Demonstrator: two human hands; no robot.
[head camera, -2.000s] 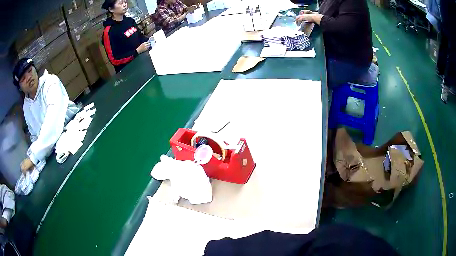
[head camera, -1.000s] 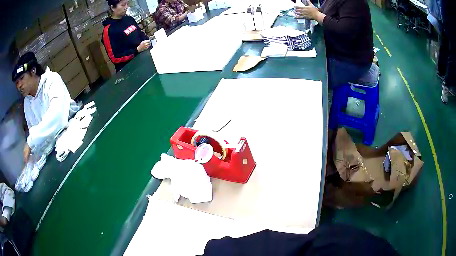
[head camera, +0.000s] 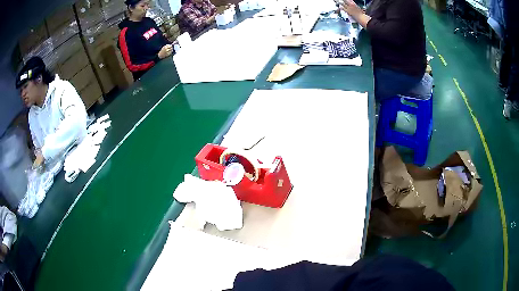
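Note:
Neither of my hands is in view; only dark clothing of mine shows at the bottom edge. The red tape dispenser (head camera: 263, 190) with a tape roll stands on the white work cover (head camera: 324, 142) in front of me. A crumpled white cloth (head camera: 213, 202) lies against its left side, near the green belt. A small thin dark line or strip (head camera: 254, 142) lies on the cover behind the dispenser. A tan cardboard sheet (head camera: 279, 221) lies under the dispenser.
The green belt (head camera: 136, 165) runs along the left. Coworkers sit across it and at the far right bench side. White pieces (head camera: 88, 150) lie beyond the belt. A blue stool (head camera: 405, 128) and brown bag (head camera: 427, 193) are on the floor at right.
The coworker in white at the left has turned their head down and shifted their hands over the white pieces. The coworker at the far right has raised their hands.

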